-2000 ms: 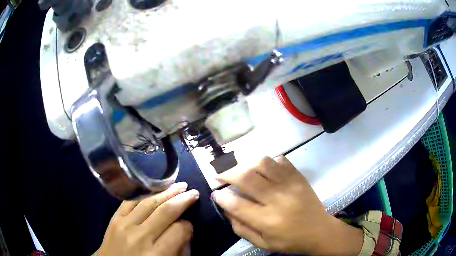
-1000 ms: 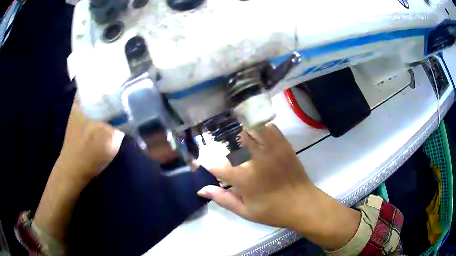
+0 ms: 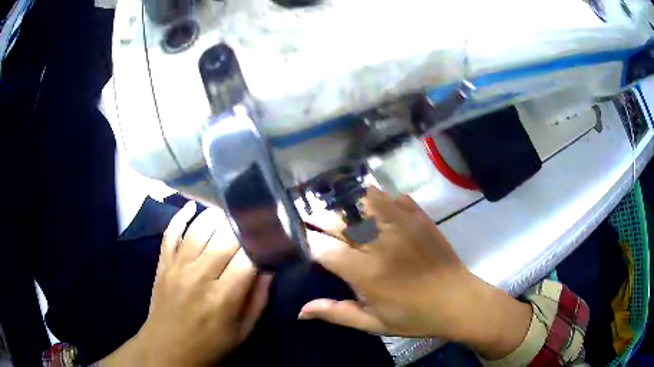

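Observation:
A dark fabric panel (image 3: 301, 315) lies under the needle area and runs to the front edge. My left hand (image 3: 208, 279) lies on the fabric left of the shiny take-up lever guard (image 3: 251, 186), fingers pointing at the machine head and partly behind the guard. My right hand (image 3: 394, 272) rests at the right of the needle area, thumb apart over the fabric, fingertips partly behind the dark square-ended part (image 3: 361, 229). The presser foot and needle tip are hidden or blurred. Neither hand clearly pinches the fabric.
The white machine head (image 3: 344, 57) fills the upper view. A black flat object (image 3: 498, 154) lies on a red loop (image 3: 448, 168) under the arm. A green basket (image 3: 634, 236) with yellow fabric (image 3: 621, 308) is at the right edge. More dark cloth (image 3: 64, 179) lies left.
My left hand has moved from far left onto the fabric beside the guard. The fabric now reaches further right below my right hand. My right hand has shifted slightly right.

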